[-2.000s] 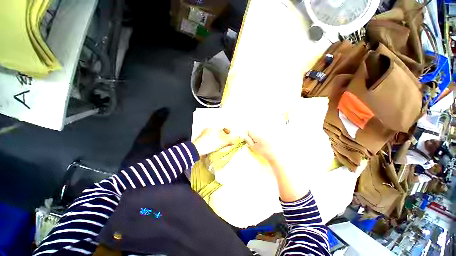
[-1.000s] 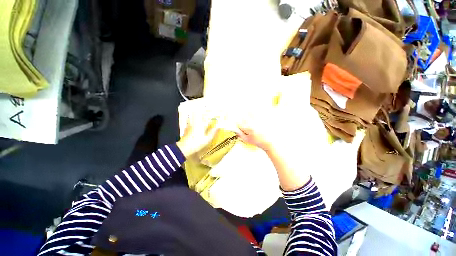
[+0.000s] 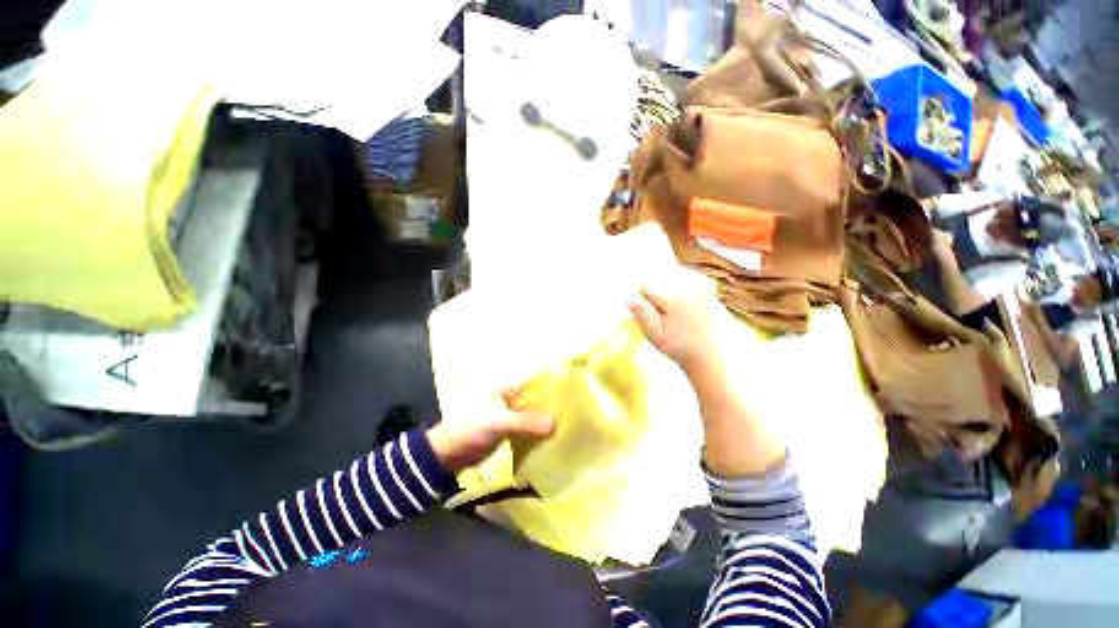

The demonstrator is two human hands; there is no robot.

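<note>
A large yellow panel (image 3: 583, 429), washed out to near white in places, lies spread over the pale worktable and hangs towards the apron. My left hand (image 3: 485, 432) grips its near left edge, thumb on top. My right hand (image 3: 669, 321) is on the panel's upper part with the fingers bent; the glare hides whether it pinches the cloth. More pale yellow sheets (image 3: 822, 417) lie to the right, under and beside my right forearm.
Brown bag bodies (image 3: 773, 166) with an orange patch (image 3: 733, 225) are heaped right of the table. A washed-out white fan (image 3: 577, 74) stands at the back. Stacked yellow panels (image 3: 92, 196) lie on the left surface marked "A". A blue crate (image 3: 923, 117) is at upper right.
The view has turned. My hands have moved apart, the left nearer my body and the right farther up the cloth. The yellow cloth between them is more spread out.
</note>
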